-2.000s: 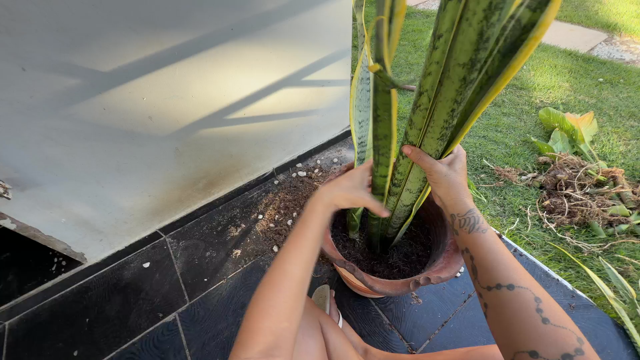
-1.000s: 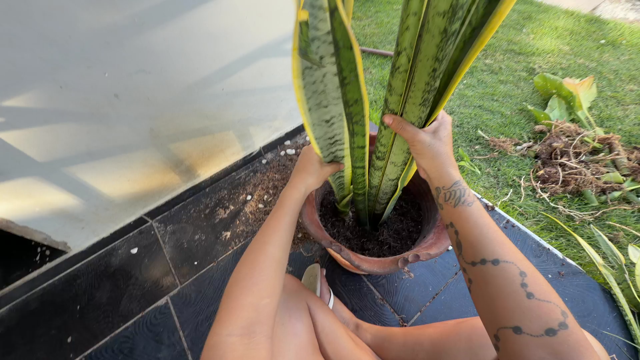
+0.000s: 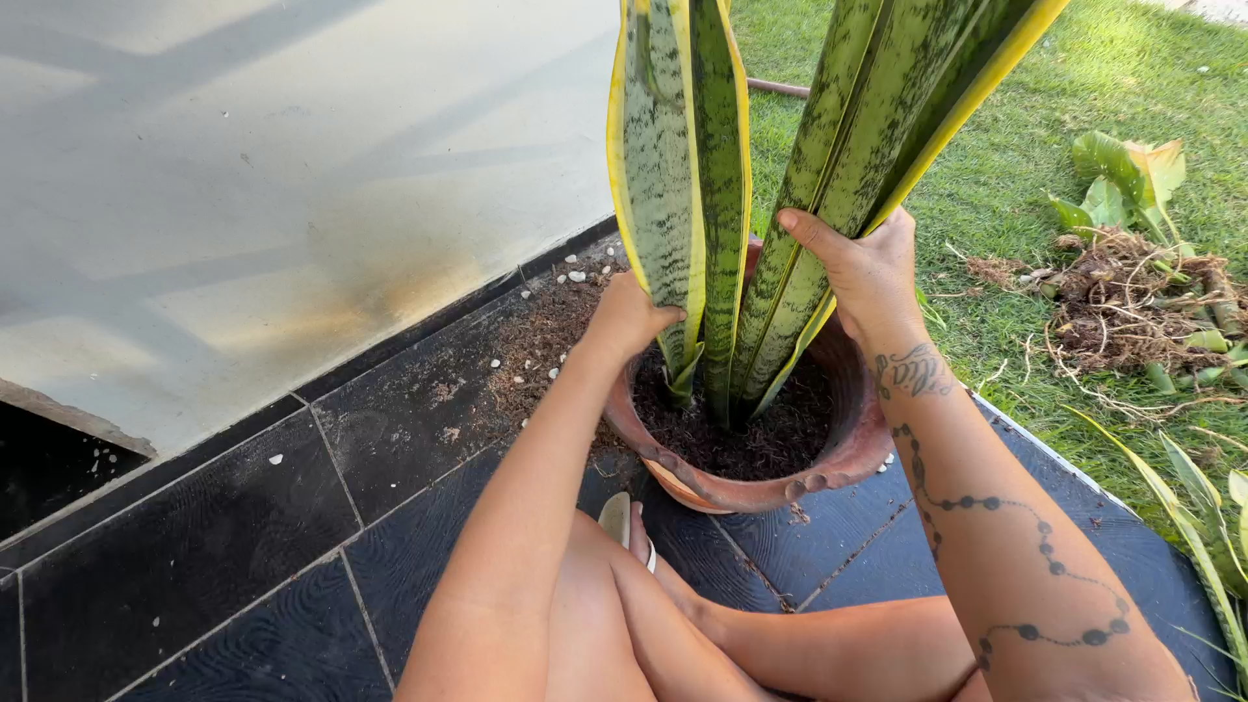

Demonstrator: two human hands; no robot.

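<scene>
Tall variegated snake plant leaves [image 3: 785,292], green with yellow edges, stand in dark potting soil [image 3: 746,444] inside a reddish-brown pot with a scalloped rim [image 3: 726,492]. My left hand [image 3: 632,317] grips the broad pale leaf at the left near its base, thumb in front and fingers mostly hidden behind. Around the thicker leaf bundle at the right is my right hand [image 3: 868,258], its thumb across the front and its fingers hidden behind the leaves. The two groups of leaves lean apart above the soil.
Spilled soil and white pebbles [image 3: 531,366] lie on the dark tiles [image 3: 195,546] beside the pale wall [image 3: 292,175]. Uprooted plants with tangled roots [image 3: 1121,302] rest on the grass [image 3: 985,185] at the right. My crossed legs [image 3: 624,624] and a sandal [image 3: 615,518] are before the pot.
My left hand was in front of the central leaves two seconds ago; it has moved left onto the pale leaf. The left leaves now stand farther from the right bundle, which my right hand still holds.
</scene>
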